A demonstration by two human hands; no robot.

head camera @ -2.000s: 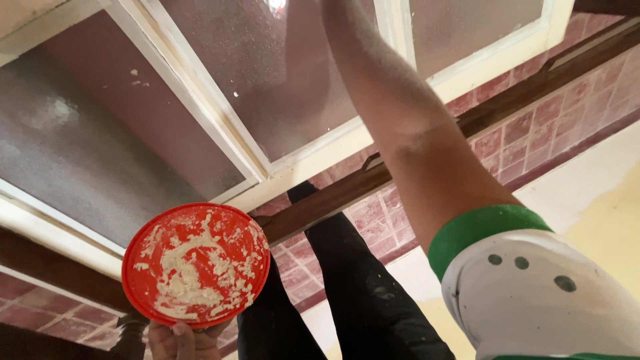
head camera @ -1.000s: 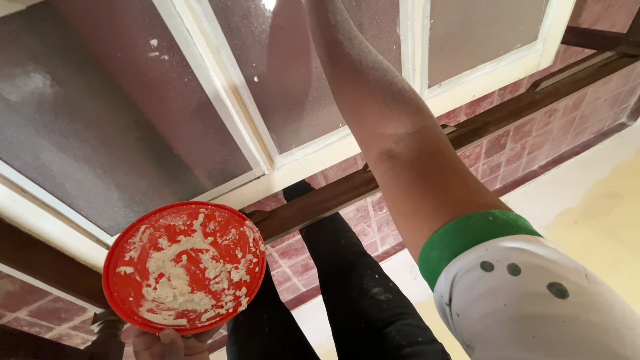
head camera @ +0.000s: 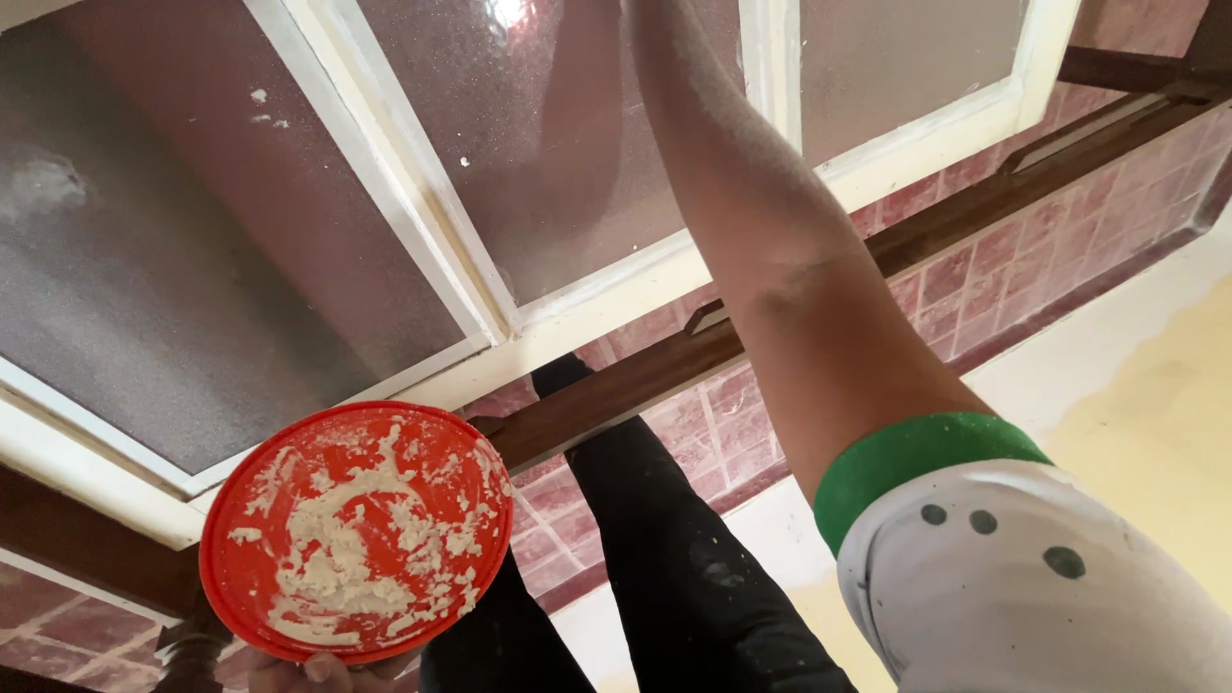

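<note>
My left hand point(head camera: 332, 672) holds a round red plastic lid point(head camera: 371, 539) from below at its near edge, with the thumb at the rim. Crumbly off-white putty point(head camera: 351, 558) is smeared over the lid's face. My right arm reaches up across a white-framed glazed panel point(head camera: 616, 289), and the hand lies beyond the top edge of the view, so what it holds or touches is hidden. Specks of putty stick to the glass pane point(head camera: 577, 173) left of the arm and to another pane point(head camera: 221, 250) further left.
The panel rests over a dark wooden frame point(head camera: 626, 395) with a turned leg point(head camera: 192, 645) at lower left. Reddish tiles point(head camera: 722, 414) and a white and yellow surface point(head camera: 1145, 385) lie beneath. My legs in black trousers point(head camera: 693, 568) stand close to the panel's edge.
The lid in my left hand has shifted slightly left and down in the view. My right arm stays stretched over the panel, its hand out of view throughout.
</note>
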